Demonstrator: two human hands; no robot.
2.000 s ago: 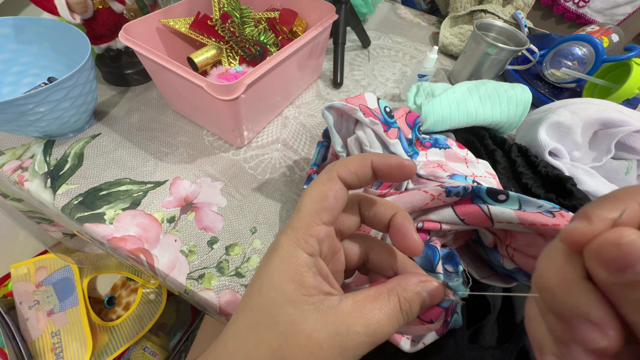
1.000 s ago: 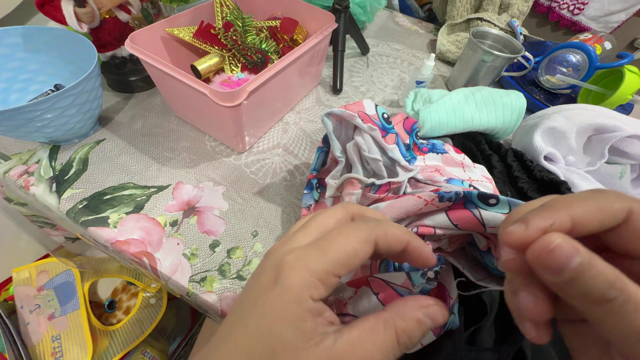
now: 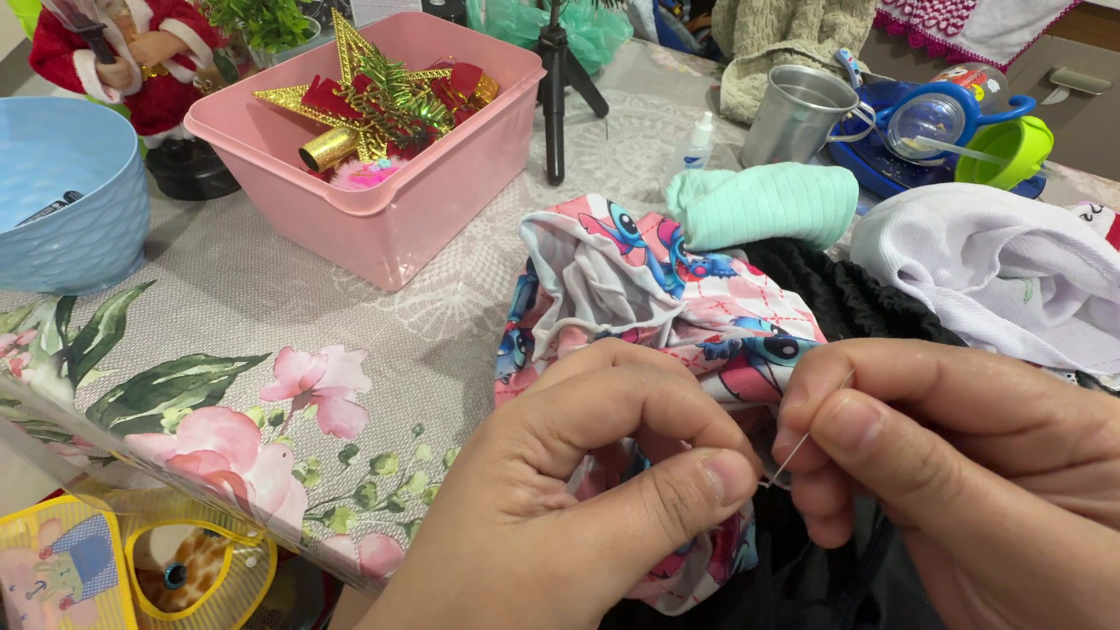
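My left hand (image 3: 612, 472) is at the lower middle, thumb and index finger pinched together on what looks like the end of a thin pale thread. Close by on the right, my right hand (image 3: 927, 437) pinches a fine sewing needle (image 3: 807, 435) between thumb and index finger, slanting down toward the left fingertips. Where needle and thread meet is too small to tell. Behind and under both hands lies bunched printed fabric (image 3: 744, 297) with blue cartoon figures on pink and white, its white inner side partly showing. Black cloth (image 3: 805, 560) lies below the hands.
A pink plastic box (image 3: 350, 219) of gold and red ornaments and a blue bowl (image 3: 79, 210) stand left. Behind the fabric are a mint cloth roll (image 3: 761, 206), a small bottle (image 3: 697, 144), a metal mug (image 3: 796, 114) and a white cloth (image 3: 989, 262). A black tripod (image 3: 555, 96) stands behind.
My right hand has come in toward the left from the far right edge, and the two hands are now nearly touching. The thread stretched between them two seconds ago no longer shows as a long line.
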